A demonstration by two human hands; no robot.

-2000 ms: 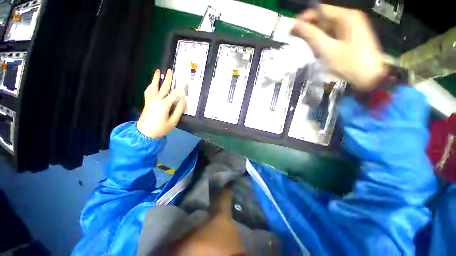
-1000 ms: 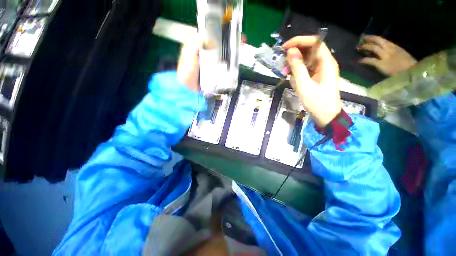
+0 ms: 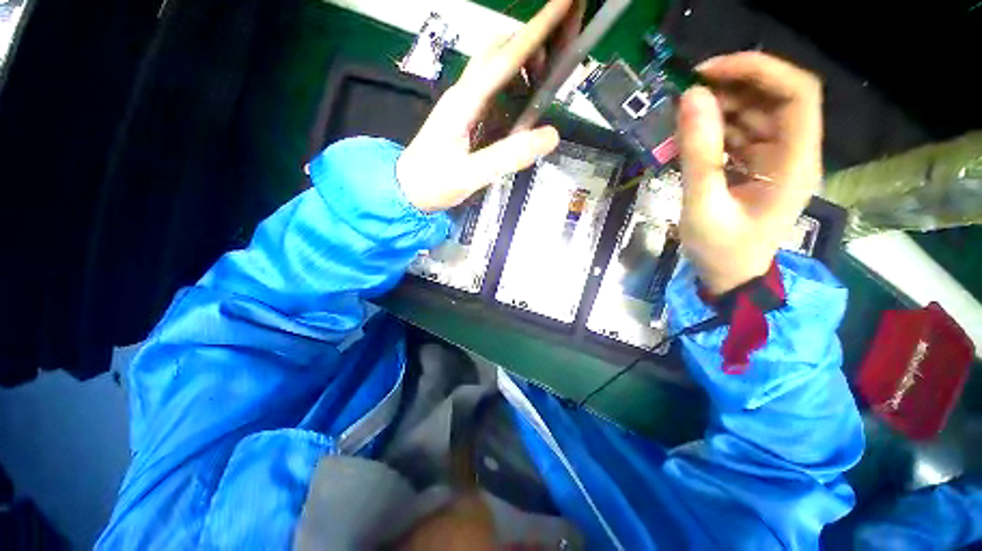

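My left hand [image 3: 463, 140] holds a phone frame [image 3: 574, 59], seen nearly edge-on as a thin grey strip, above the tray's back edge. My right hand [image 3: 748, 161] holds a blue-black circuit board [image 3: 635, 106] with a small white square and a pink patch, near its thumb and fingertips. A thin pointed tool, apparently tweezers, shows below the board [image 3: 635, 181]; its grip is mostly hidden. The black tray [image 3: 334, 118] lies below both hands, with silvery phone frames [image 3: 555, 237] in its pockets and an empty pocket at its left end.
A small white-silver piece [image 3: 428, 48] lies above the tray. A pale yellow-green roll [image 3: 915, 185] is at the right, a dark red pouch [image 3: 915, 369] below it. Black tray stacks [image 3: 140, 183] stand at left. A thin black cord runs from my right wrist strap [image 3: 745, 318].
The phone frame in my left hand has turned from face-on to nearly edge-on and moved right. My right hand has shifted slightly right with the board. The other person's hand has left view.
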